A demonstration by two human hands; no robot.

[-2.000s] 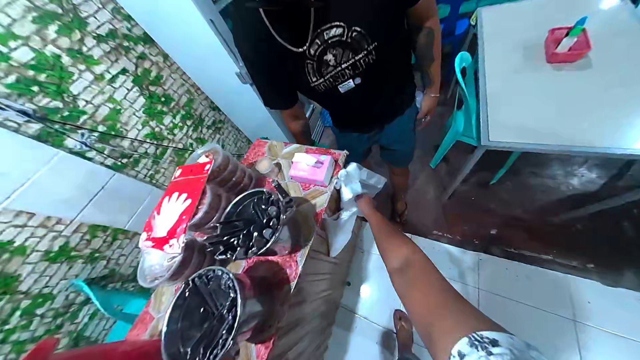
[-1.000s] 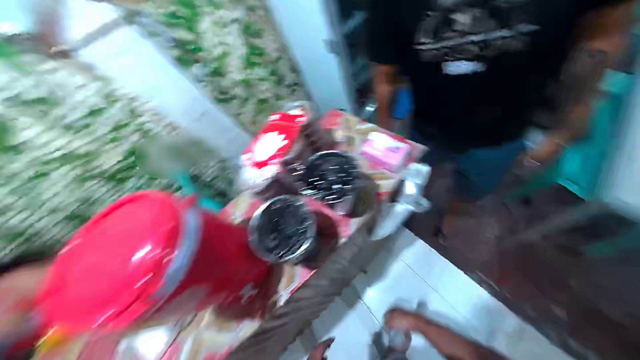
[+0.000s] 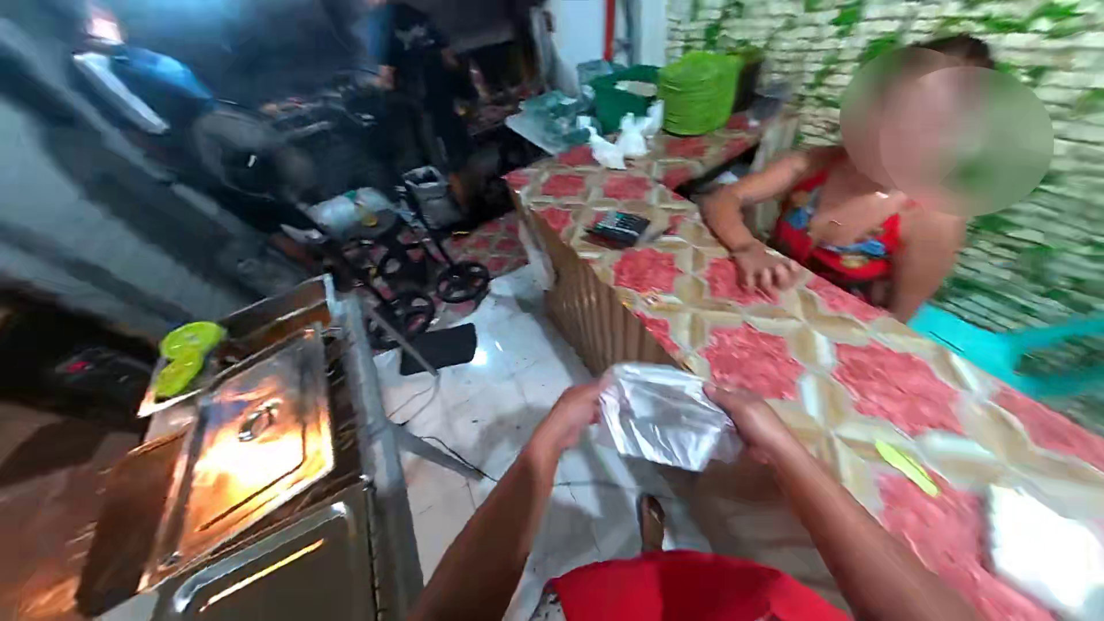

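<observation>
A clear plastic bag (image 3: 664, 416) is stretched between my two hands, beside the long edge of the counter. My left hand (image 3: 576, 414) grips its left side, and my right hand (image 3: 749, 418) grips its right side. To the right, on the patterned counter cover (image 3: 759, 354), lie a light green strip-like object (image 3: 906, 467) and a white item (image 3: 1044, 543), too blurred to name. Farther up the counter is a calculator (image 3: 619, 227).
A steel food warmer with a lidded pan (image 3: 263, 431) and green dishes (image 3: 185, 355) stands left. A seated person rests a hand (image 3: 763, 269) on the counter. Stacked green plates (image 3: 700, 93) and white plastic bags (image 3: 623, 138) stand at the far end. People are at the upper left.
The view has swung widely to the counter and the food warmer. Both my hands now hold the bag; earlier an outstretched hand was at a white plastic bag near the standing person.
</observation>
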